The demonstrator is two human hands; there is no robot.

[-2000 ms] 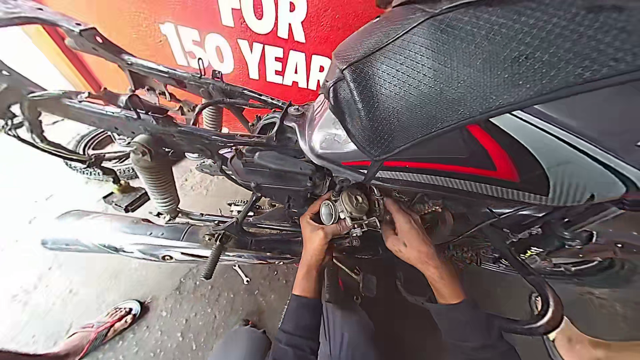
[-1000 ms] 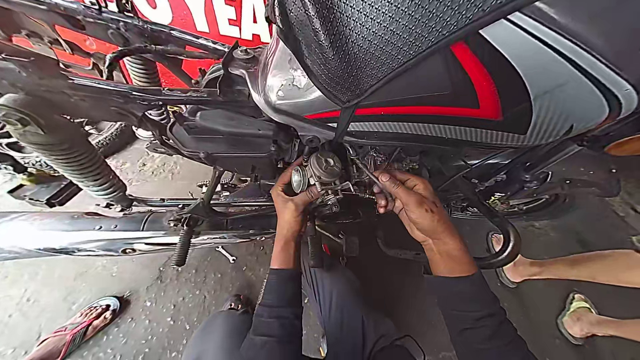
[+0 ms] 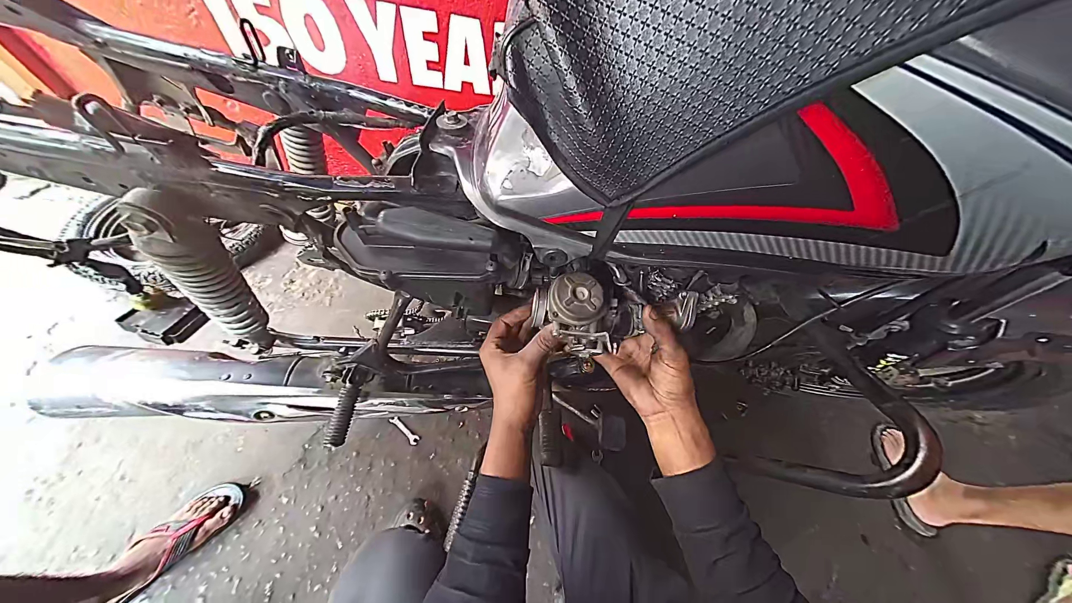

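A metal carburetor with a round cap sits at the side of the motorcycle, below the fuel tank and right of the black airbox. My left hand grips its left side, thumb on the lower body and fingers by the round mouth. On the other side, my right hand touches the carburetor's right end, thumb and fingertips close to the engine side; whether the fingers hold a small part there cannot be told. A black textured cover drapes over the tank.
The chrome exhaust silencer, a rubber footpeg and a shock absorber are at left. An open-end wrench lies on the ground. A curved crash bar stands at right. Other people's sandalled feet are on both sides.
My right hand has moved left and in against the carburetor, its palm now turned more upward. My left hand stays on the carburetor. The view has shifted.
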